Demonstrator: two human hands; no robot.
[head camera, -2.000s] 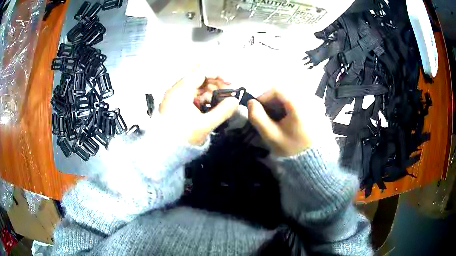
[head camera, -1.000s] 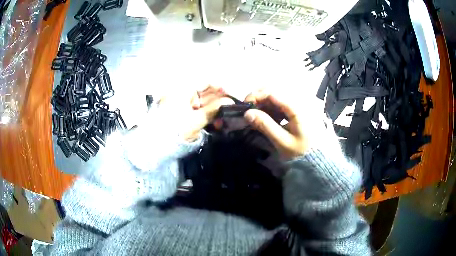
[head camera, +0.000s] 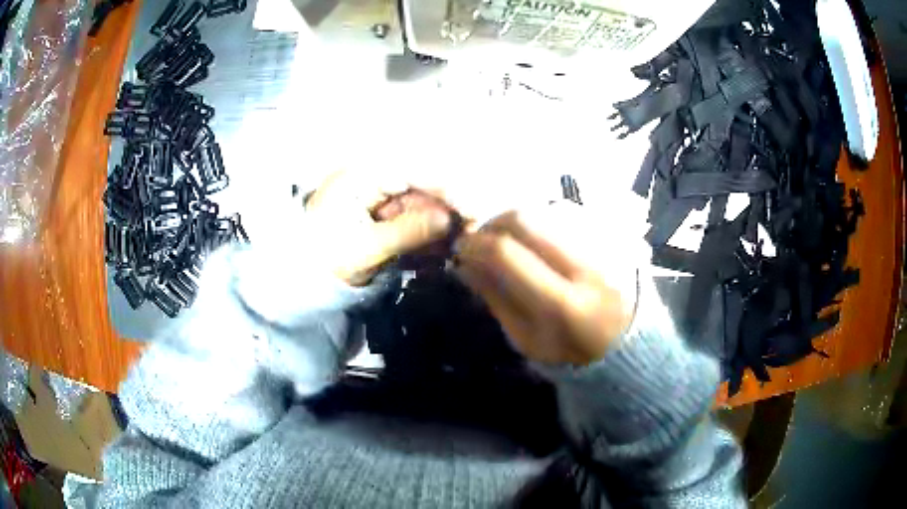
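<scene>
My left hand (head camera: 383, 231) and my right hand (head camera: 542, 288) meet over the bright bed plate, fingertips together and blurred. A small dark piece (head camera: 454, 235), seemingly black strap, is pinched between them; whether it has a buckle cannot be told. A small black buckle-like piece (head camera: 569, 188) lies on the plate just beyond my right hand. Dark straps (head camera: 428, 323) are heaped below the hands at the front edge. Loose black buckles (head camera: 159, 199) lie in a pile at left. Black webbing straps (head camera: 726, 184) lie tangled at right.
The cream machine head (head camera: 537, 25) with its CAUTION label stands at the top. Thin dark threads (head camera: 532, 84) lie beneath it. A clear plastic bag (head camera: 35, 109) is at the left edge, a long white bar (head camera: 845, 80) at far right, a cardboard box (head camera: 70, 432) at lower left.
The black buckle held between my hands no longer shows there. My right hand has moved left and down, its back now turned up. A small black piece now shows on the plate beyond it.
</scene>
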